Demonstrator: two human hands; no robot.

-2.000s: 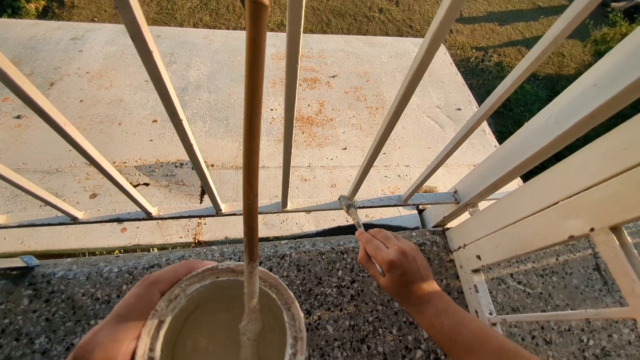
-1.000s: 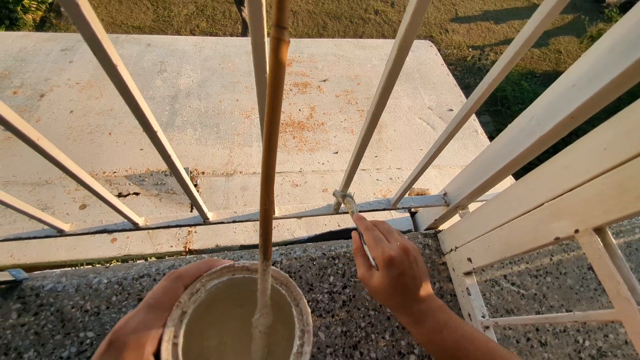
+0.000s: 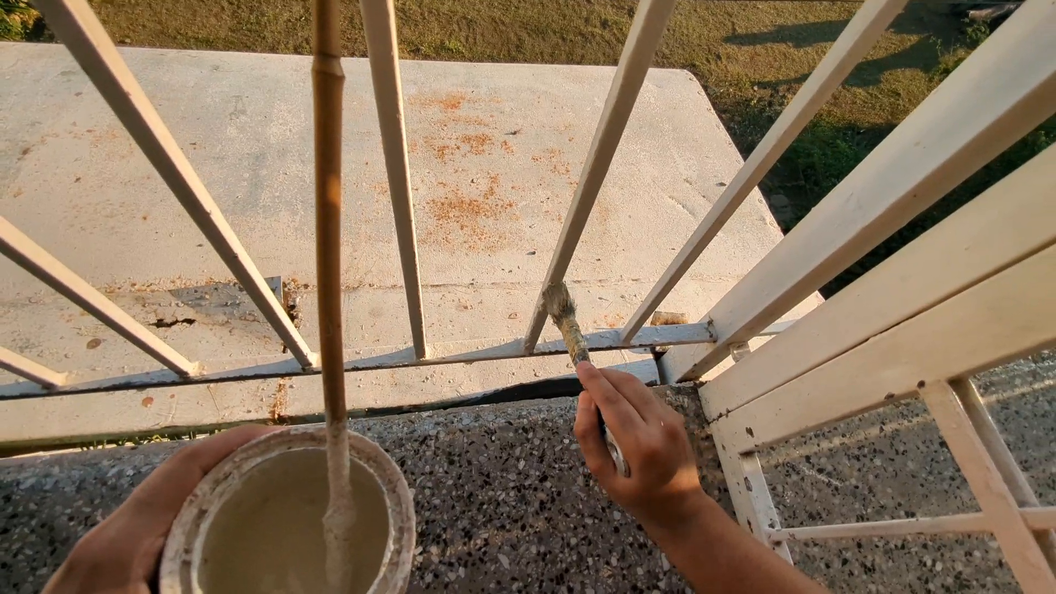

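My left hand [image 3: 136, 524] grips the left side of a round tub of whitish paint [image 3: 183, 528], its rim crusted. A bamboo stick [image 3: 328, 214] stands in the tub, its lower end coated with paint. My right hand [image 3: 639, 441] holds a paintbrush [image 3: 571, 330] by its handle. The paint-covered bristles touch a metal railing bar [image 3: 594, 173] a little above the bottom rail [image 3: 483, 351]. The lower part of the tub is out of view.
More slanted bars and a thick post [image 3: 874, 177] flank the brush. At the right is a cream metal frame [image 3: 874, 388]. Speckled terrazzo floor [image 3: 487, 495] lies below my hands; a concrete slab [image 3: 495, 107] with rusty stains and grass [image 3: 528, 29] lie beyond the railing.
The brush has moved from the foot of the bar, near the bottom rail, to a little higher up the same bar. The left hand still holds the tub.
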